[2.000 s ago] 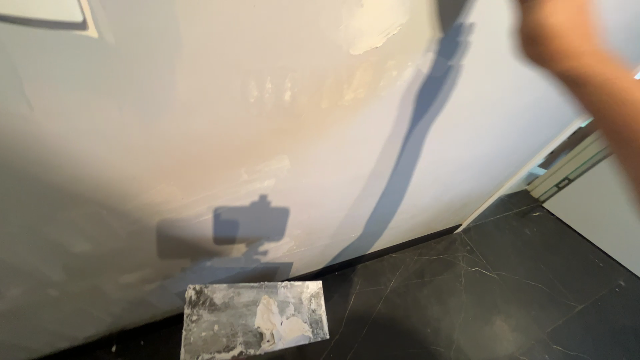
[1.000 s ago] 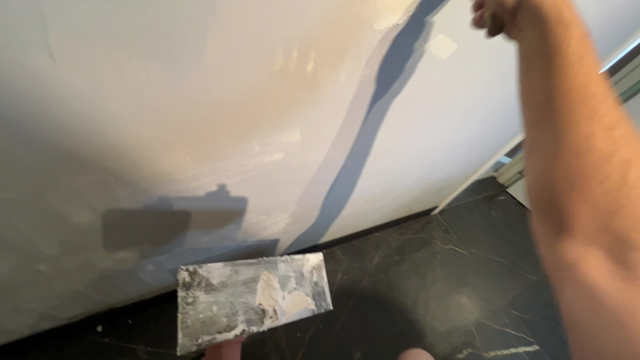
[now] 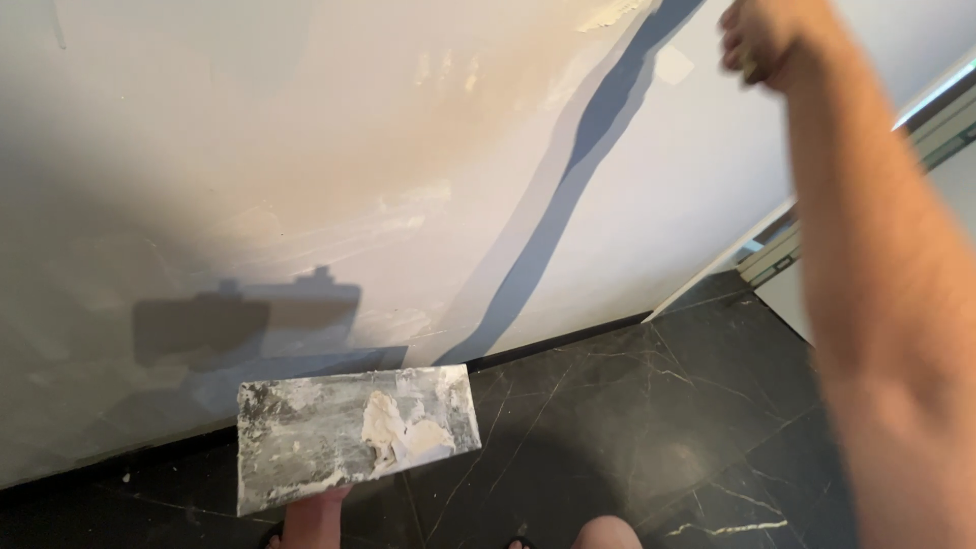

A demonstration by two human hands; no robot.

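Observation:
My right hand [image 3: 766,42] is raised at the top right, its fingers closed around a small handle [image 3: 753,70] whose end pokes out below them. The rest of that tool is out of frame or hidden. A rectangular plasterer's board [image 3: 335,435], smeared with dried filler, lies flat at the lower centre. Soft cream filler [image 3: 408,435] sits in a lump on its right half. Under its lower edge shows part of my left hand or wrist [image 3: 316,518], which supports the board; the fingers are hidden. The wall [image 3: 366,152] carries pale filler streaks and patches.
A black baseboard [image 3: 564,343] runs along the wall's foot above dark marble-look tiles [image 3: 579,412]. To the right are a white wall edge [image 3: 705,263] and a door or frame part [image 3: 770,267]. My knee [image 3: 610,534] shows at the bottom. Shadows cross the wall.
Since two seconds ago, my right hand has moved left relative to the wall, and more of the forearm shows. The board remains held low, with filler on it. The view has shifted somewhat.

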